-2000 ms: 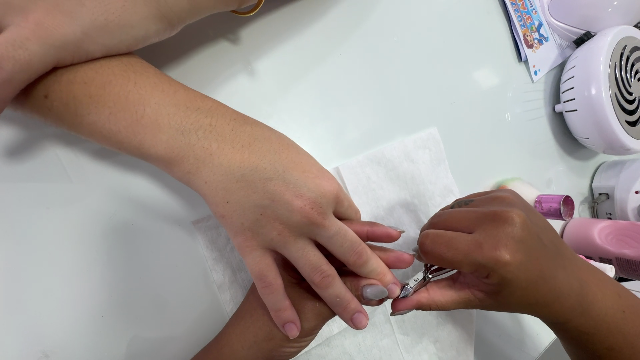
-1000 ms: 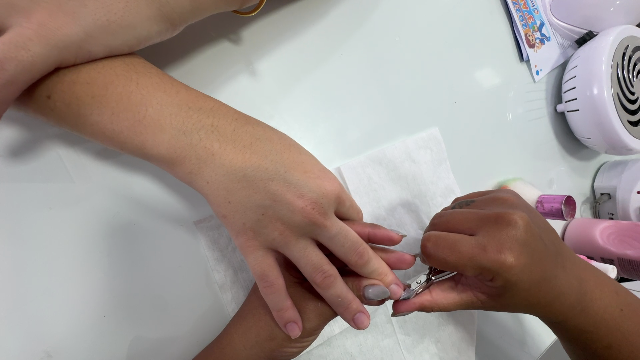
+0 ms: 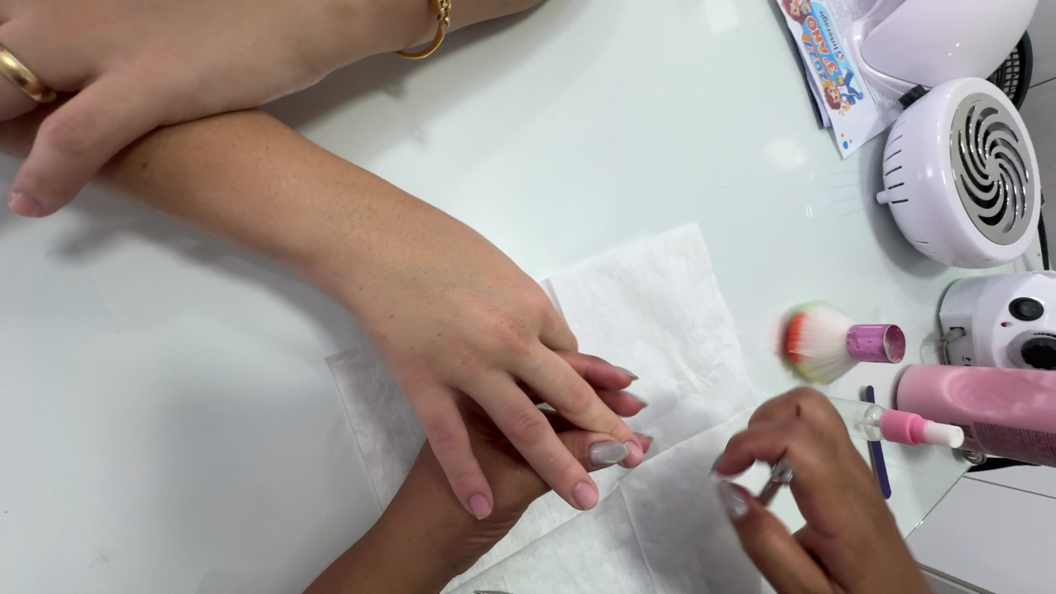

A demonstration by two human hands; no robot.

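My left hand is under another person's hand, its thumb resting beside a fingertip and its other fingers showing beyond. That person's fingers are spread, palm down. My right hand is held apart at the right, curled around metal cuticle nippers, mostly hidden by the fingers. White wipes lie beneath the hands on the glossy table.
A brush with a purple handle, a clear bottle with a pink collar, a purple nail file, a pink bottle, a control unit and a white vented device stand or lie right. The person's other hand rests on their forearm.
My right hand has moved right with the nippers, away from the fingertip they were at, uncovering more of the brush and the clear bottle. My left hand has stayed under the person's hand.
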